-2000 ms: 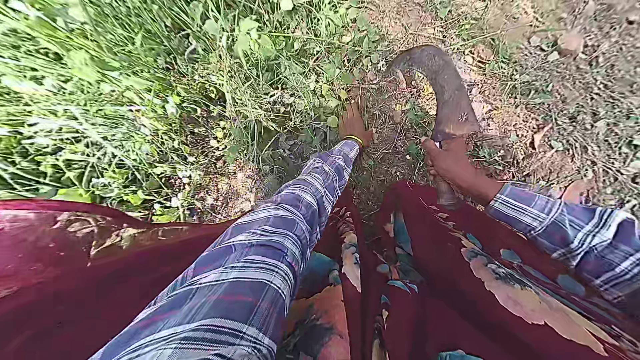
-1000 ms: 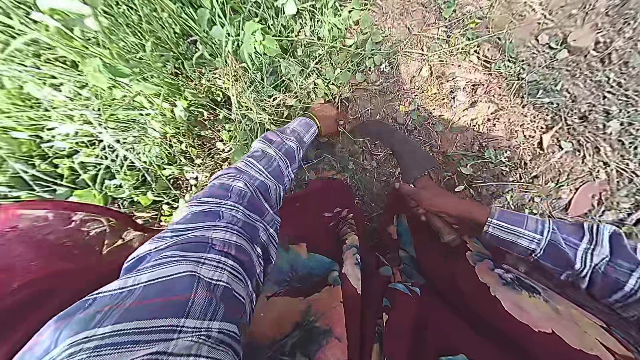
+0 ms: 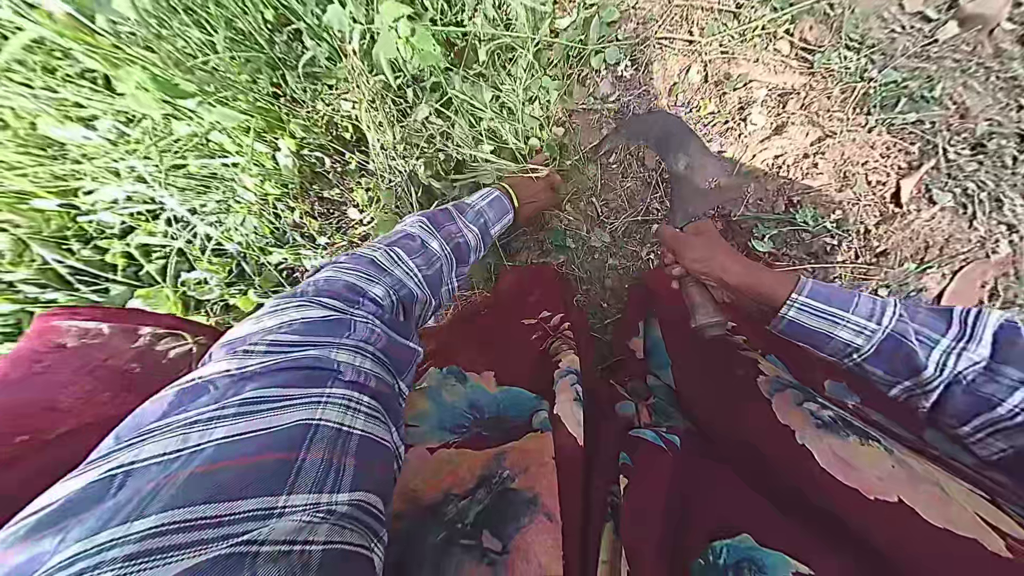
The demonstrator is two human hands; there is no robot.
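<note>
My right hand [image 3: 704, 258] grips the handle of a sickle [image 3: 680, 164], its broad curved blade pointing away from me and hooking left over the soil. My left hand [image 3: 534, 192], with a yellow bangle at the wrist, is closed around some thin grass stems [image 3: 488, 170] at the edge of the grass. The sickle's tip lies a short way right of my left hand, apart from it. The handle's butt end shows below my right fist, over the dark red floral cloth.
Dense green grass and weeds [image 3: 200, 160] fill the left and top. Dry soil with plant litter [image 3: 800, 144] lies to the right, with a flat brownish piece [image 3: 972, 282] near the right edge. Dark red floral cloth [image 3: 688, 472] covers my legs.
A second ago the blade reached close to my left hand; now it is out to the right, its curve in full view. My left hand now holds stems.
</note>
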